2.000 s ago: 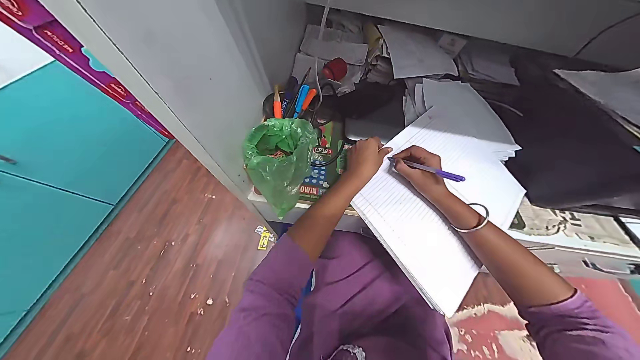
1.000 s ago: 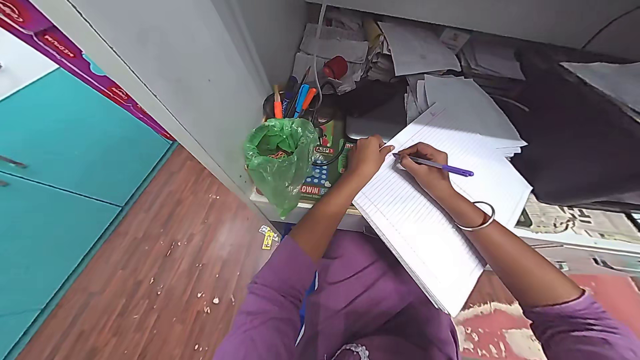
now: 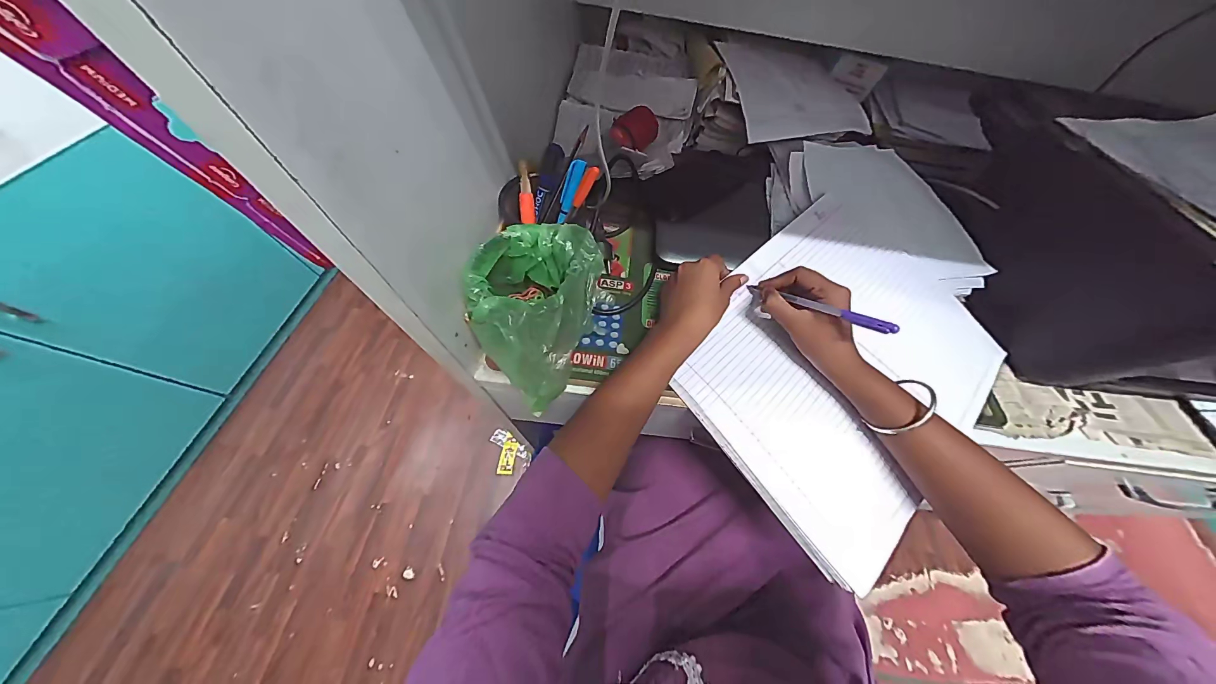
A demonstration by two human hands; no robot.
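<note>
Lined sheets of paper (image 3: 798,408) lie slanted across the desk's front edge, over other papers. My right hand (image 3: 807,309) grips a pen with a purple cap end (image 3: 869,321), its tip at the upper left part of the top page. A metal bangle (image 3: 907,408) circles the right wrist. My left hand (image 3: 701,290) rests at the page's left edge, fingers bent; whether it pinches the paper is not clear. Left of it stands a green plastic bag (image 3: 537,313) with its mouth spread open.
Behind the bag stand several pens and markers (image 3: 570,190). A red object (image 3: 635,127) lies near paper piles (image 3: 798,95) at the back. Black cloth or a bag (image 3: 1073,275) covers the desk's right side. A grey partition (image 3: 380,142) rises at the left.
The pen has changed its tilt slightly in my right hand. My left hand has stayed at the edge of the paper.
</note>
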